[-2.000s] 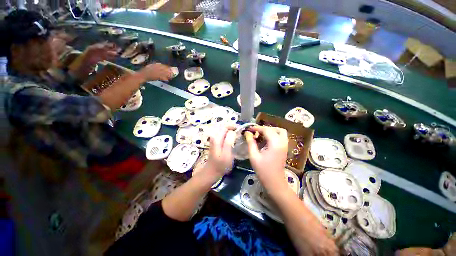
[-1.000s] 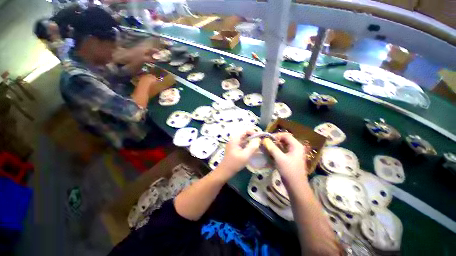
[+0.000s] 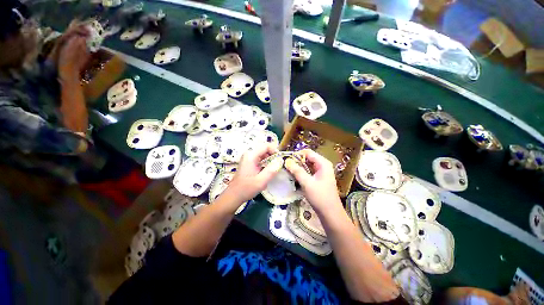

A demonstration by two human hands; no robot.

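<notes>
A cream housing cover (image 3: 280,188) is held between both hands over the bench edge. My left hand (image 3: 254,174) grips its left side, thumb on the face. My right hand (image 3: 315,179) is at its upper right, thumb and fingers pressed near the top rim. Any small fitting under the fingertips is hidden. The small brown parts box (image 3: 353,170) with shiny silver and coppery bits stands just behind my right hand, beside the grey metal post (image 3: 277,65).
Loose covers (image 3: 222,145) are heaped at left; stacked covers (image 3: 391,218) lie at right. Part-built units (image 3: 441,122) stand along the green belt. A neighbouring worker (image 3: 36,107) sits at left. A large carton of covers (image 3: 156,229) is below the bench edge. Another person's hand (image 3: 477,296) shows at lower right.
The view has swung back to the right and down. Both hands still hold a cover, now tilted with more of its face showing. The neighbouring worker's hands have lifted above their parts box.
</notes>
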